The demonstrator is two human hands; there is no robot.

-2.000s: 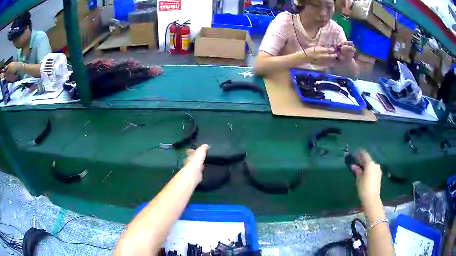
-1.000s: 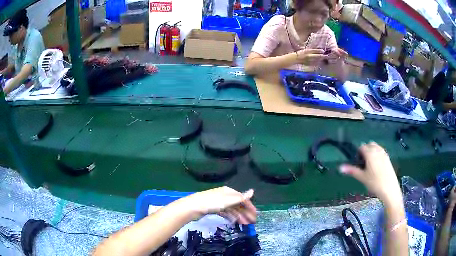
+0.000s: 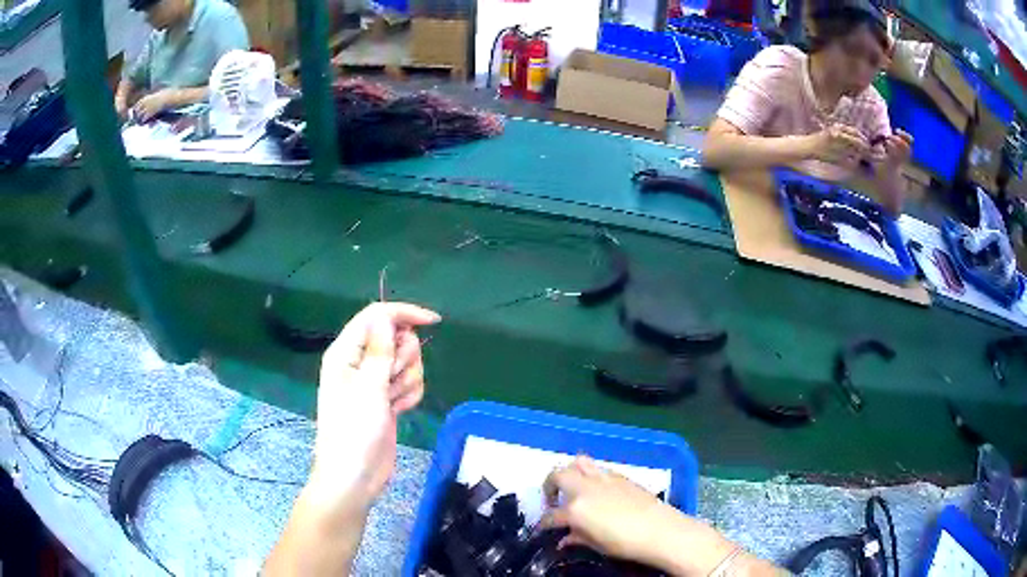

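Observation:
A blue tray (image 3: 569, 428) with a white liner lies before me, heaped with black parts (image 3: 490, 530). My right hand (image 3: 614, 513) is in the tray, fingers down among the black parts; whether it grips one is hidden. My left hand (image 3: 377, 389) is raised left of the tray, over the belt's near edge, fingers curled. A thin reddish strand (image 3: 383, 282) shows just above it; I cannot tell if the hand holds it. Black curved wired pieces (image 3: 676, 336) lie scattered on the green belt (image 3: 507, 372).
A black curved bundle (image 3: 146, 473) with loose wires lies on the bench at left. A black cable coil (image 3: 867, 547) and a second blue tray (image 3: 963, 547) are at right. A green post (image 3: 113, 192) stands at left. Two people sit across the belt, near a white fan (image 3: 242, 96) and a tray.
The view has swung left. My right hand has left the curved piece on the belt and moved into the tray. My left hand has moved off the tray to the left and up.

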